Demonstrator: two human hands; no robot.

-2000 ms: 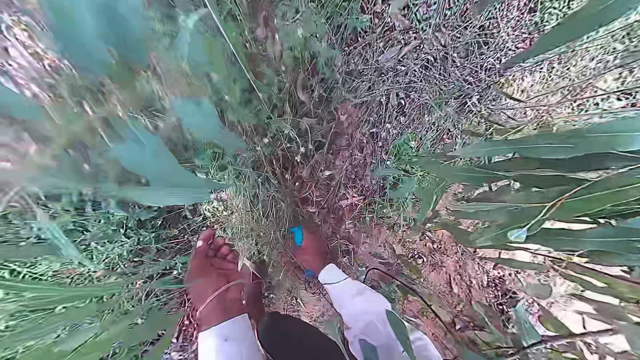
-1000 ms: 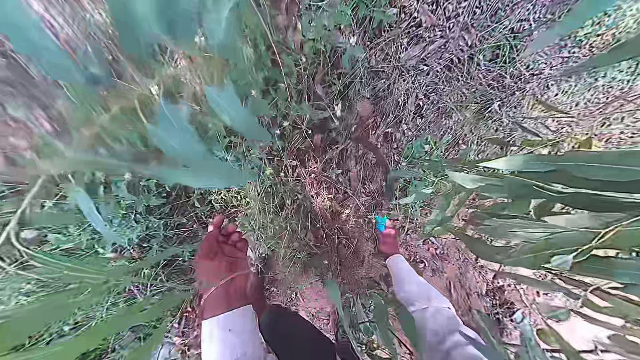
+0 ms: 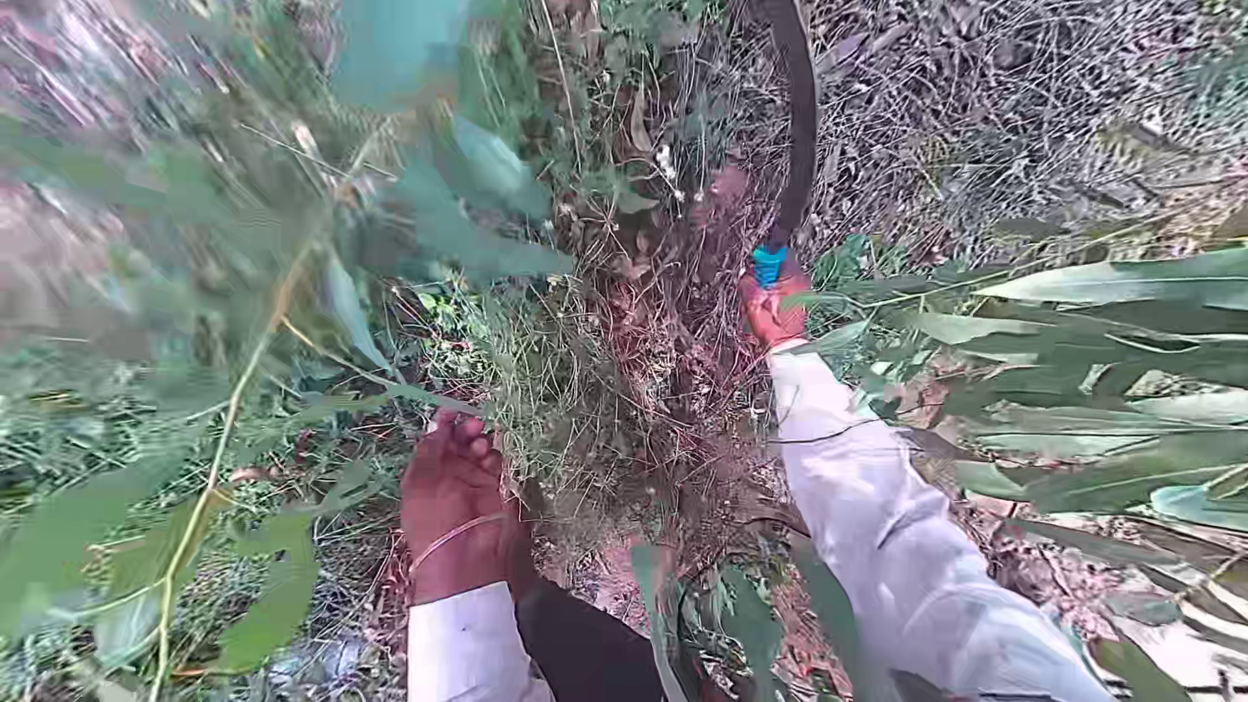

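My right hand (image 3: pixel 777 310) is closed round the handle of a sickle, whose dark curved blade (image 3: pixel 801 117) points up and away. A turquoise band (image 3: pixel 768 265) shows where the blade meets the handle. My left hand (image 3: pixel 458 507), with a thin band at its wrist, is at the lower left, its fingers curled at the edge of a clump of thin green weeds (image 3: pixel 546 390). Whether it grips any stems cannot be told. Dry, tangled stems (image 3: pixel 673 351) lie between the two hands.
Long leaves (image 3: pixel 1092 390) on stems reach in from the right. A leafy branch (image 3: pixel 229 419) hangs close at the left, with blurred leaves above it. Dry straw (image 3: pixel 955 127) covers the ground at the upper right. A dark-clothed leg (image 3: pixel 585 643) is at the bottom.
My right hand has moved away from the weed clump, to the right and forward, and the sickle's blade now shows plainly. My left hand has stayed near the clump.
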